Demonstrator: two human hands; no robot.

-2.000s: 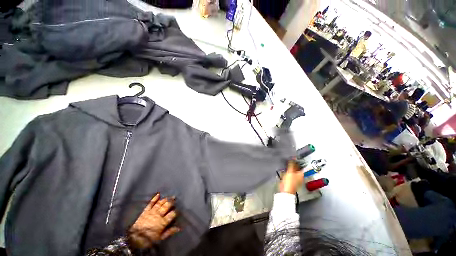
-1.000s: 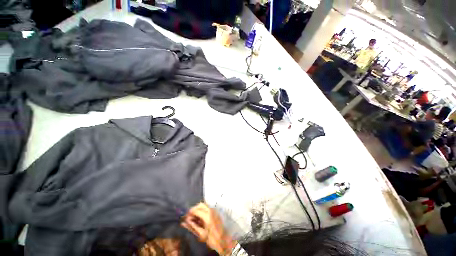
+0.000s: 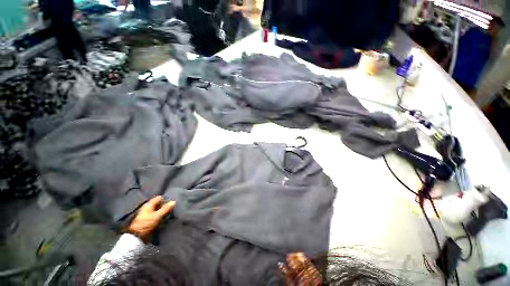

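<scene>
A dark grey zip hoodie (image 3: 251, 209) lies in front of me, with a black hanger (image 3: 301, 143) in its neck. A sleeve lies folded across its front and covers most of the zipper; only the top of the zip shows below the neck. My left hand (image 3: 150, 218) is on grey cloth at the hoodie's left side, thumb spread to the right; whether it grips the cloth is unclear. My right hand (image 3: 302, 271) is at the bottom edge on the lower part of the hoodie, blurred and partly cut off, its grip unclear.
More grey hoodies lie heaped at the left (image 3: 112, 139) and far side (image 3: 279, 89). Black cables (image 3: 433, 209), a dark tool (image 3: 489, 209) and a green-ended spool (image 3: 491, 273) are at the right. A purple bottle (image 3: 405, 66) stands at the far right.
The view has swung left. The sleeve that was stretched out to the right now lies across the hoodie's front. My left hand has moved to the garment's left side, and my right hand is lower.
</scene>
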